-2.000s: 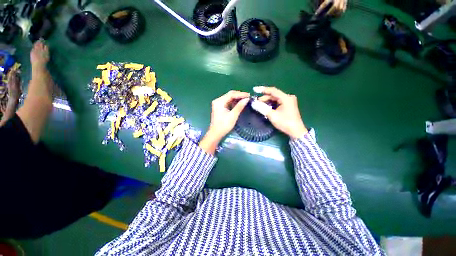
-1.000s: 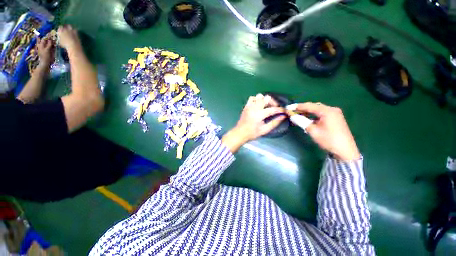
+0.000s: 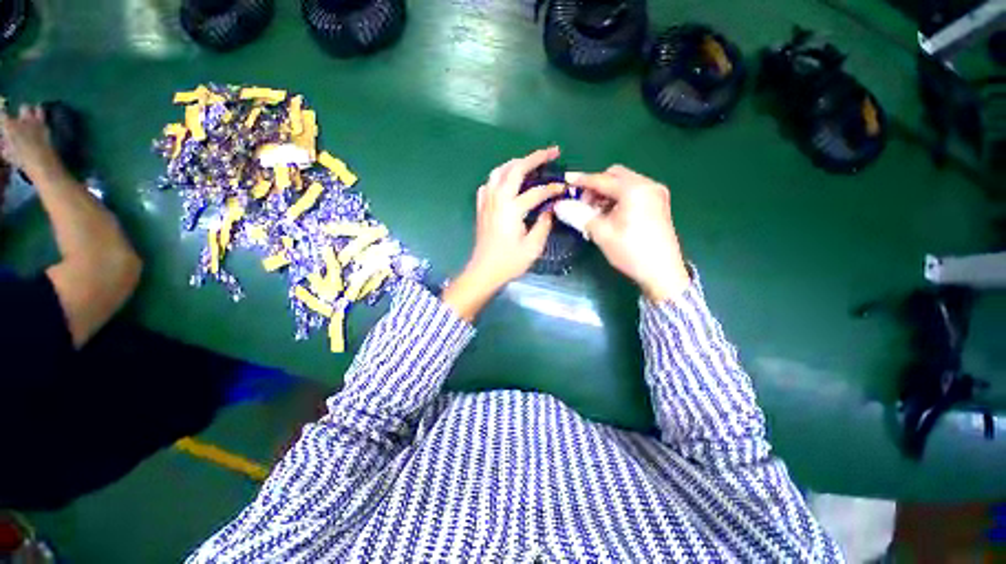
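Observation:
A round black ribbed fan housing [image 3: 555,251] lies on the green bench in front of me, partly hidden by my hands. My left hand [image 3: 514,218] holds it at its left side, fingers curled over the upper rim. My right hand [image 3: 629,218], with white wraps on its fingertips, pinches something tiny at the upper rim. That part is mostly hidden by the fingers and too small to name. A loose heap of yellow strips and silver-blue bits [image 3: 289,209] lies left of my hands.
More black fan housings [image 3: 693,75] stand along the far side of the bench. Black curved brackets [image 3: 932,375] lie at the right, near white metal bars [image 3: 971,268]. Another person's arm [image 3: 83,237] reaches in at the left. A white sheet [image 3: 855,527] is at the lower right.
The view has shifted back and forth. My fingers have shifted about the housing's upper rim, and my left fingers now lie over its upper left. The white cord has left the view.

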